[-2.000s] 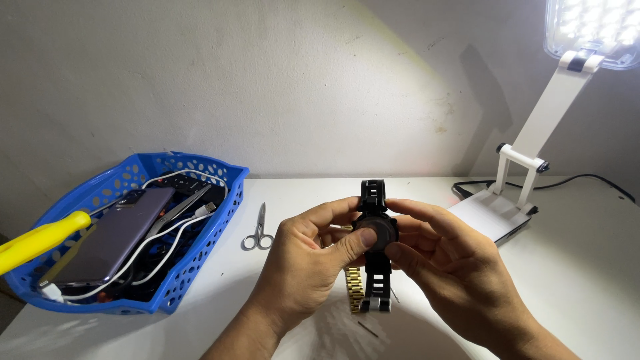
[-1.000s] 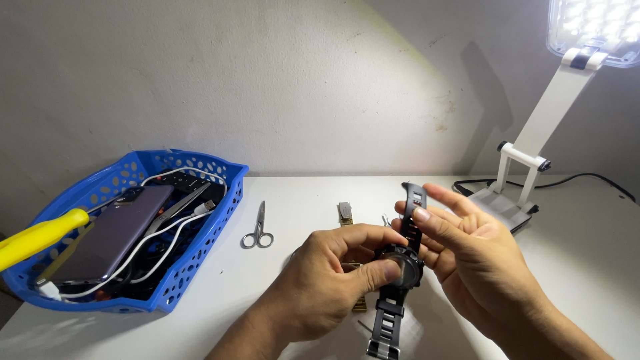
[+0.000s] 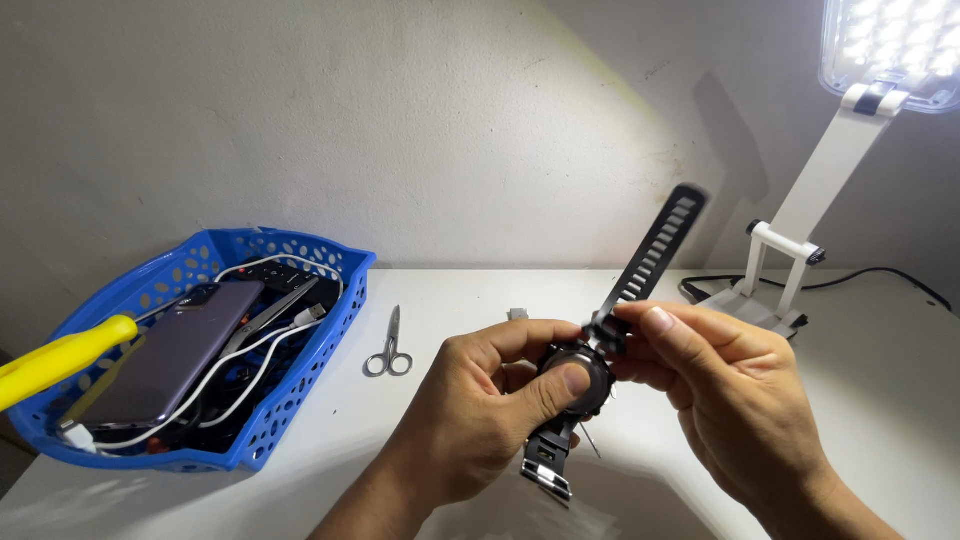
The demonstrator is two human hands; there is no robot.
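Observation:
A black wristwatch (image 3: 589,379) is held back side up above the table by my left hand (image 3: 502,397), the thumb lying across its case back. My right hand (image 3: 697,375) pinches the slotted black watch strap (image 3: 652,251) close to the case, and the strap's free end points up and to the right. Below the case hangs the other strap part with a silver buckle (image 3: 546,480). A thin metal piece (image 3: 590,441) shows beside it. Behind my left fingers, the end of a metal watch band (image 3: 517,313) peeks out; the rest of it is hidden.
Small metal scissors (image 3: 389,352) lie left of my hands. A blue plastic basket (image 3: 300,390) at the left holds a smartphone (image 3: 172,352), a white USB cable (image 3: 262,356), larger scissors and a yellow-handled tool (image 3: 67,360). A lit white desk lamp (image 3: 832,180) stands at the right, its black cord behind.
The slotted strap, folded near my fingers before, now extends up and to the right. My right hand has moved down to the strap's end at the case. My left hand has kept its hold.

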